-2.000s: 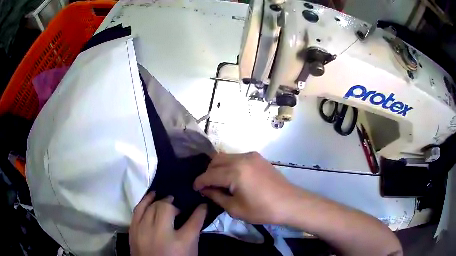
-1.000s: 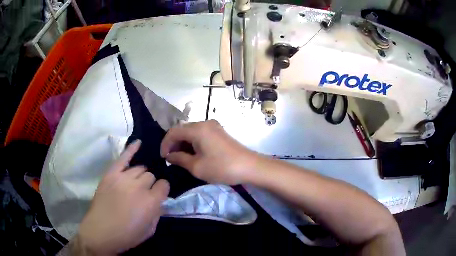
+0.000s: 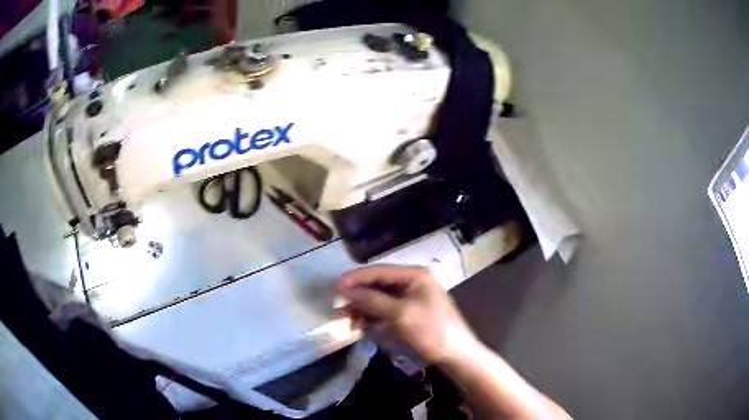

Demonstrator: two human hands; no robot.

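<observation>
My right hand (image 3: 402,316) is over the front edge of the white table, its thumb and fingertips pinched on a tiny white piece (image 3: 341,303), likely chalk. The hand is slightly blurred. Dark garment cloth (image 3: 78,353) lies at the lower left and runs along the bottom of the view, with pale edges and strips showing beside it. A piece of the white pattern (image 3: 25,377) shows at the lower left corner. My left hand is out of the picture.
A white sewing machine (image 3: 328,98) with blue lettering stands across the table (image 3: 246,312). Black shears (image 3: 232,193) and a red and black tool (image 3: 300,213) lie under its arm. A flat black object (image 3: 386,221) lies at its right end. White paper (image 3: 534,184) hangs beyond it.
The view has swung right, so the orange basket is gone. My right hand has left the dark cloth and moved right. My left hand has left the picture.
</observation>
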